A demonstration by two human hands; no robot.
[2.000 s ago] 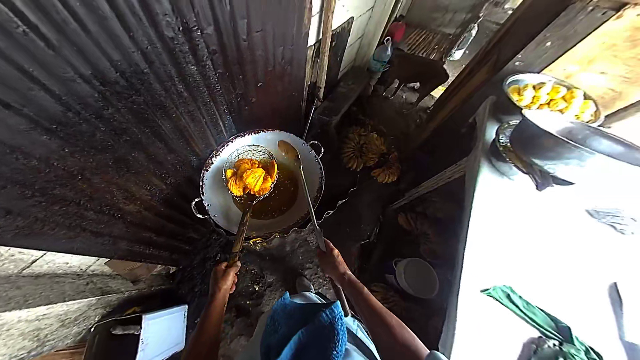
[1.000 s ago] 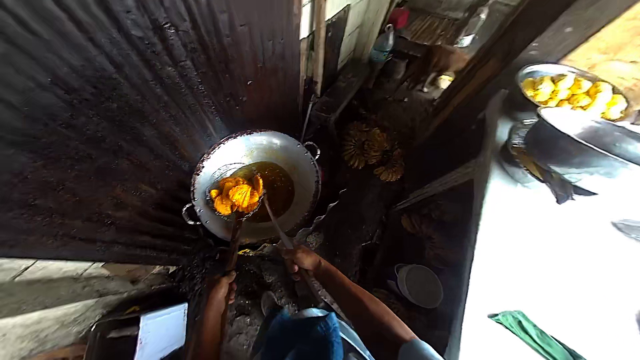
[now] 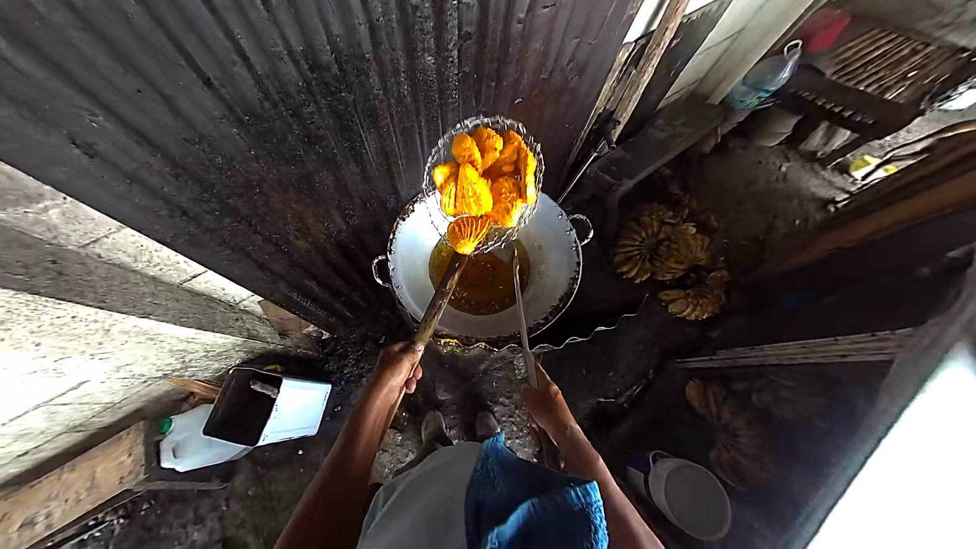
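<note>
My left hand (image 3: 399, 367) grips the wooden handle of a wire-mesh skimmer (image 3: 436, 305). Its basket, heaped with fried orange banana fritters (image 3: 474, 189), is held above the far side of a wide two-handled metal pan (image 3: 560, 244). One ribbed fritter lies where basket and handle meet. Brown oil (image 3: 484, 286) covers the pan's bottom. My right hand (image 3: 546, 398) is closed on the long handle of a metal utensil (image 3: 523, 328), whose far end reaches over the oil beneath the basket; the skimmer partly hides that end.
Corrugated metal sheeting (image 3: 320, 145) rises behind the pan. Banana bunches (image 3: 663, 248) lie on the ground to the right. A white bucket (image 3: 690, 497) stands low right, near a bright tabletop (image 3: 907, 465). A cut-open container (image 3: 293, 412) and a plastic jug (image 3: 200, 438) are at left.
The skimmer with its fritters has risen from low in the pan to above its far side. The view has turned left, and the bowl of yellow pieces is out of sight.
</note>
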